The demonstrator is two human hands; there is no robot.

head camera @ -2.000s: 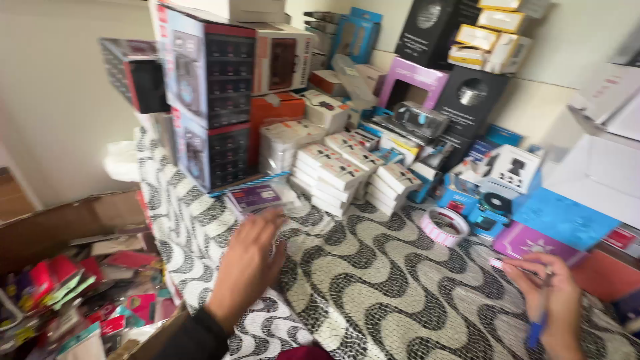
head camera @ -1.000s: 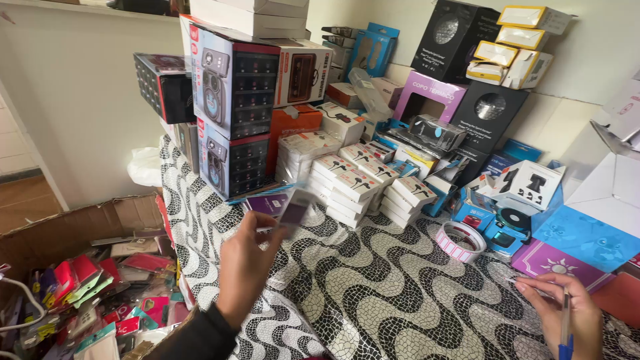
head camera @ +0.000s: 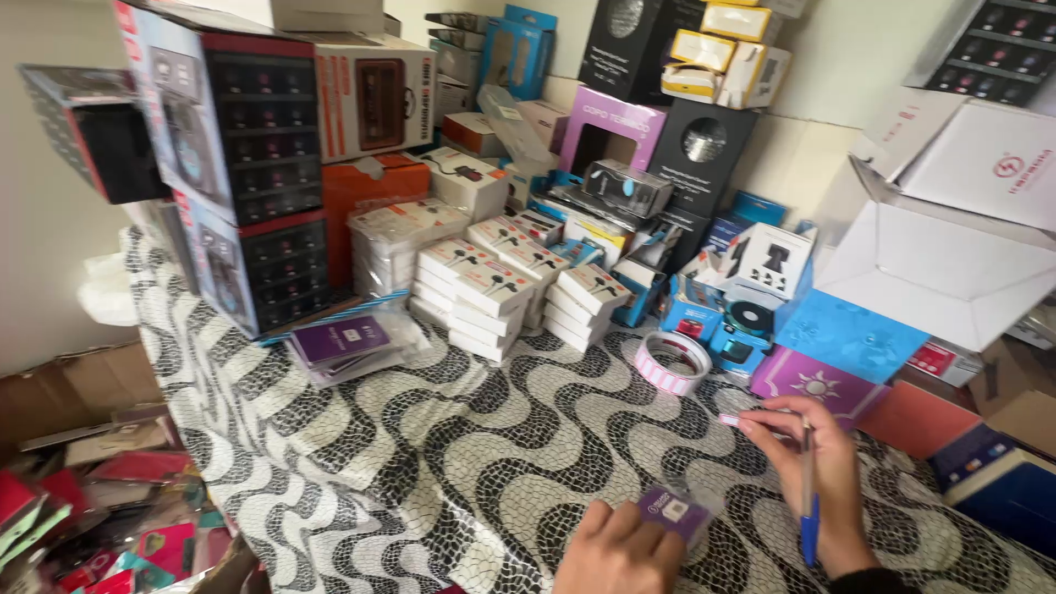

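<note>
My left hand (head camera: 623, 551) grips a small purple packet in clear plastic (head camera: 675, 513) low over the patterned tablecloth (head camera: 511, 421). To its right, my right hand (head camera: 813, 478) pinches a small pink-and-white sticker (head camera: 729, 419) at the fingertips and also holds a pen with a blue cap (head camera: 809, 511) across the fingers. A roll of pink-and-white striped labels (head camera: 672, 363) rests on the cloth just beyond the right hand. Farther left on the cloth lies a pile of purple packets in clear plastic (head camera: 351, 340), beside a blue striped strip.
Stacks of small white earphone boxes (head camera: 483, 293) stand mid-table. Tall speaker boxes (head camera: 239, 173) rise at the left, black boxes (head camera: 701, 148) behind. An open white carton (head camera: 932, 256) is at the right. A cardboard bin of colourful packets (head camera: 124, 511) sits at the lower left.
My left hand has moved from near the pile of purple packets toward my right hand, carrying a packet that it held up one second ago. My right hand still holds the pen.
</note>
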